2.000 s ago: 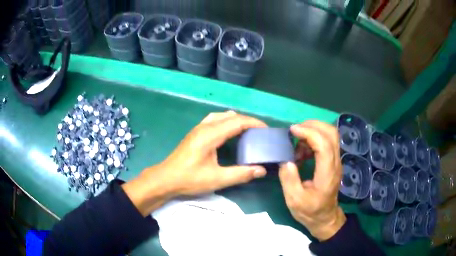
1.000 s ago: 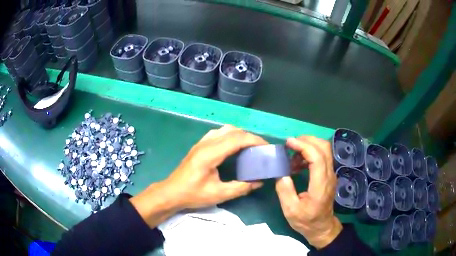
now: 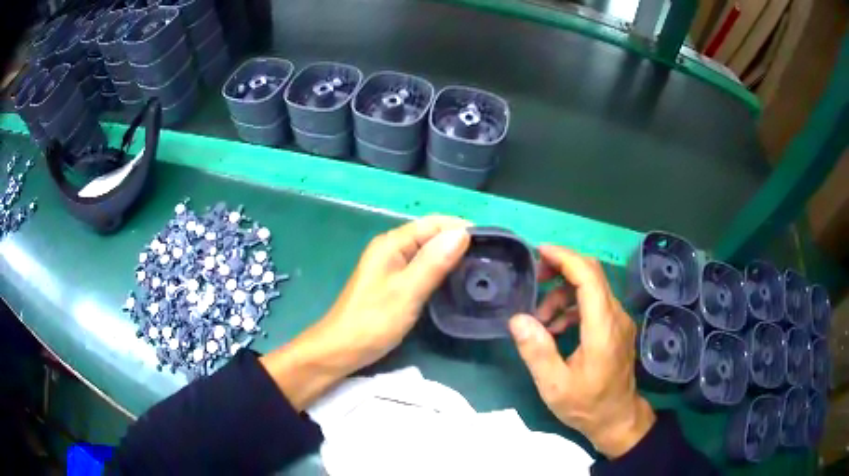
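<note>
A dark grey plastic housing (image 3: 484,321) is held above the bench, its open side with the central post facing me. My left hand (image 3: 372,297) grips its left side, with the thumb over the upper left rim. My right hand (image 3: 586,363) is at its right side, with the thumb at the lower right rim and the fingers behind the right edge. Whether the right fingers hold a small fitting is hidden. A white cloth (image 3: 437,432) lies below the hands. A pile of small grey-and-white fittings (image 3: 205,284) lies to the left.
Stacked housings (image 3: 386,139) stand in a row behind the green ledge (image 3: 307,186), with more stacks (image 3: 158,65) at far left. Separate open housings (image 3: 670,344) stand in rows at right. A black handled part (image 3: 107,209) and scattered fittings (image 3: 14,195) are at left.
The housing has turned from showing its smooth side wall to showing its open inside. My left thumb has moved up onto its upper rim. The view has shifted slightly.
</note>
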